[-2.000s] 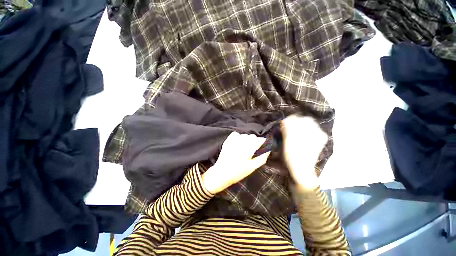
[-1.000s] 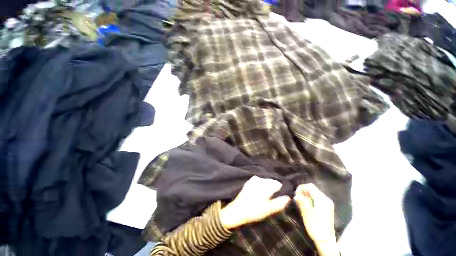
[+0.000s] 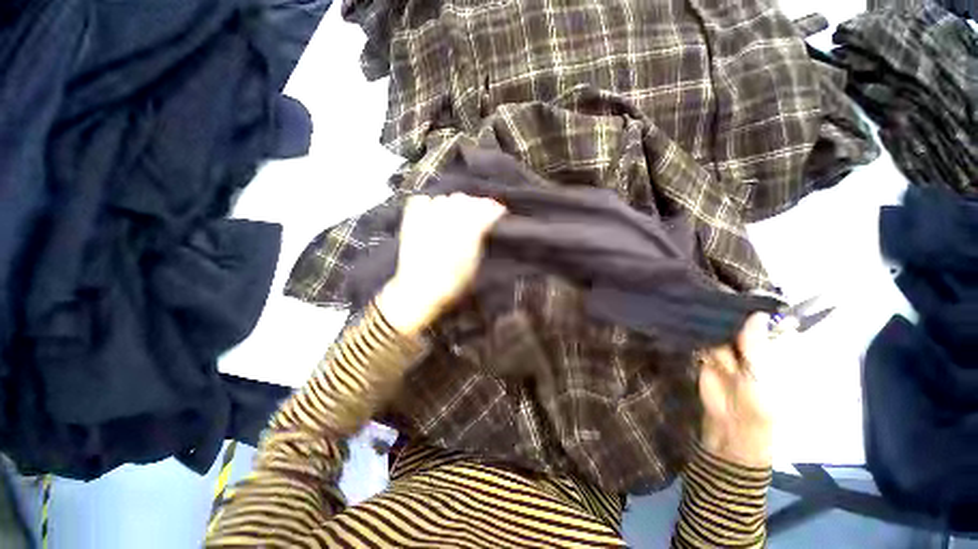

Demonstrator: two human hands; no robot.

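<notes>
A brown plaid garment (image 3: 601,139) lies in front of me, its near part blurred and hanging over the table edge. My left hand (image 3: 445,252) is closed on the dark grey-brown lining (image 3: 579,231) at its left side. The lining is stretched across to my right hand (image 3: 742,375), which pinches its right end. Small snips (image 3: 804,313) with a silvery tip stick out to the right from my right hand; their handle is mostly hidden by the fingers.
Navy garments (image 3: 129,247) are piled at the left, and more navy garments (image 3: 931,354) lie at the right. Another plaid pile (image 3: 920,91) is at the upper right. White tabletop (image 3: 820,241) shows between them. Blue-grey floor with yellow-black tape shows below.
My hands were close together at the lining and are now wide apart, the left up and leftward, the right out to the right. The lining is now stretched between them, and the snips have come into view.
</notes>
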